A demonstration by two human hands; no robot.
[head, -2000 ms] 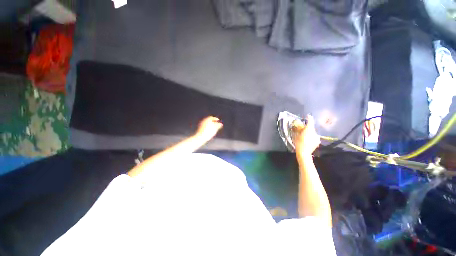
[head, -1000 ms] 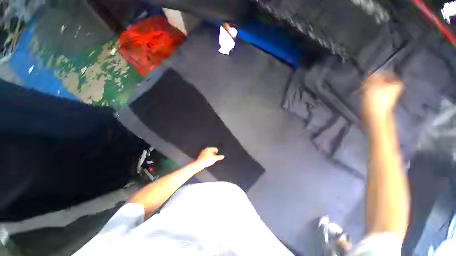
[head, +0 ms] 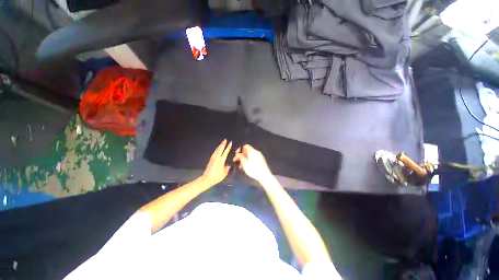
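The black trousers (head: 191, 128) lie flat along the near side of the grey table cover (head: 306, 117), with a narrower leg end to the right and a small raised fold near the middle. My left hand (head: 218, 164) lies on the cloth at the middle, fingers apart. My right hand (head: 251, 162) is just right of it, fingers bent and pinching the black cloth. The steam iron (head: 398, 166), silver with a tan-orange handle, stands at the table's right end, not held.
A creased pile of grey garments (head: 350, 49) lies at the far right. A white slip (head: 196, 42) with red marks is at the far edge. A red bag (head: 117, 101) sits at the left end. Blue crates (head: 465, 210) and the hose (head: 465, 166) are at right.
The right hand let go of the iron, reached over the garment pile, then came to the middle beside the left hand. The iron is parked. The trousers now show a raised fold mid-length.
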